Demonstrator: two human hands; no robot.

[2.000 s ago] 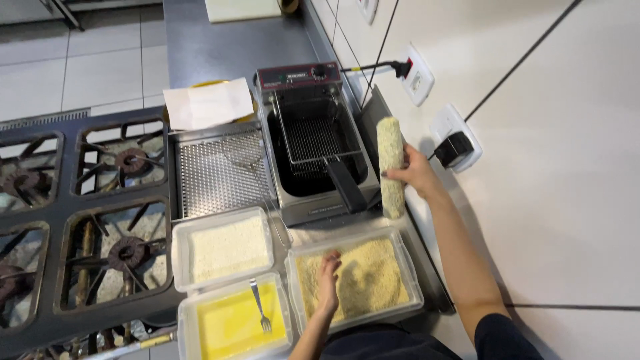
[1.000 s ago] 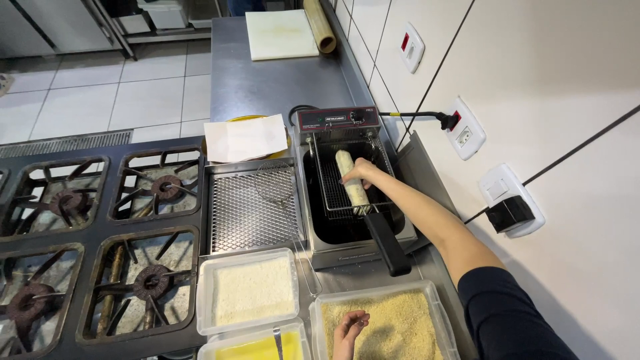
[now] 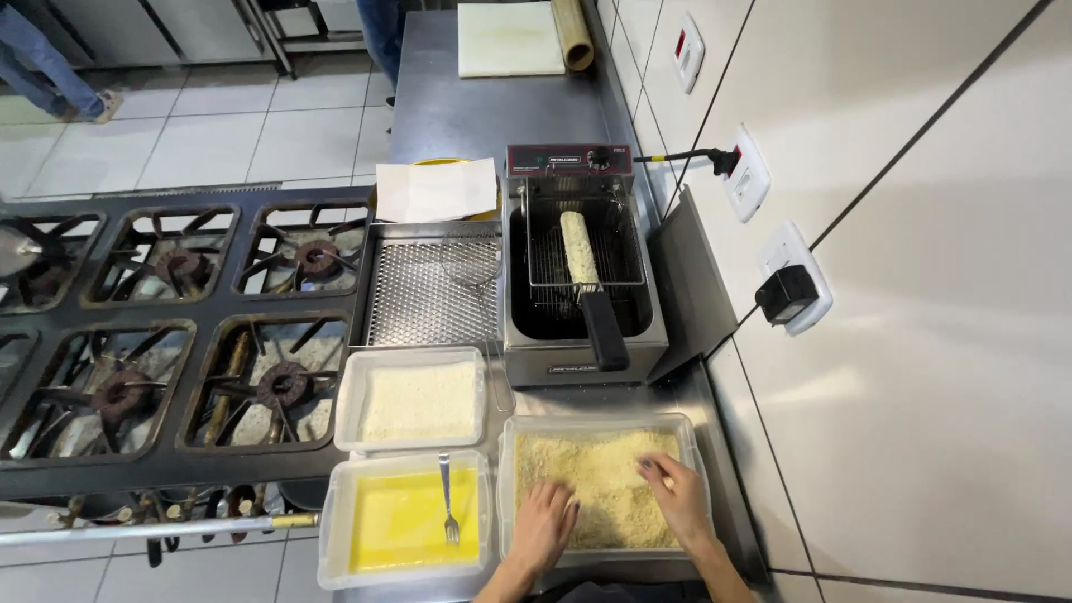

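A breaded roll (image 3: 579, 249) lies in the wire basket (image 3: 543, 219) of an electric fryer (image 3: 578, 362), whose black handle (image 3: 605, 335) points toward me. Below the fryer is a plastic tub of breadcrumbs (image 3: 603, 469). My left hand (image 3: 543, 521) is over the tub's left part, fingers bent, with nothing visible in it. Over the right part is my right hand (image 3: 677, 496), fingers curled near the crumbs; whether it holds anything cannot be told. To the left stand a tub of white flour (image 3: 419, 402) and a tub of yellow liquid egg (image 3: 402, 519) with a metal fork (image 3: 448, 502) in it.
A gas stove (image 3: 201, 477) stands at left. A perforated metal tray (image 3: 435, 293) and white paper (image 3: 437, 191) on a yellow plate lie beside the fryer. A cutting board (image 3: 511, 42) and a tube (image 3: 573, 33) lie behind. A person's legs (image 3: 50, 63) show at upper left.
The breaded roll, earlier in my right hand, now lies in the fryer basket, let go. My right hand has moved back from the fryer to the breadcrumb tub.
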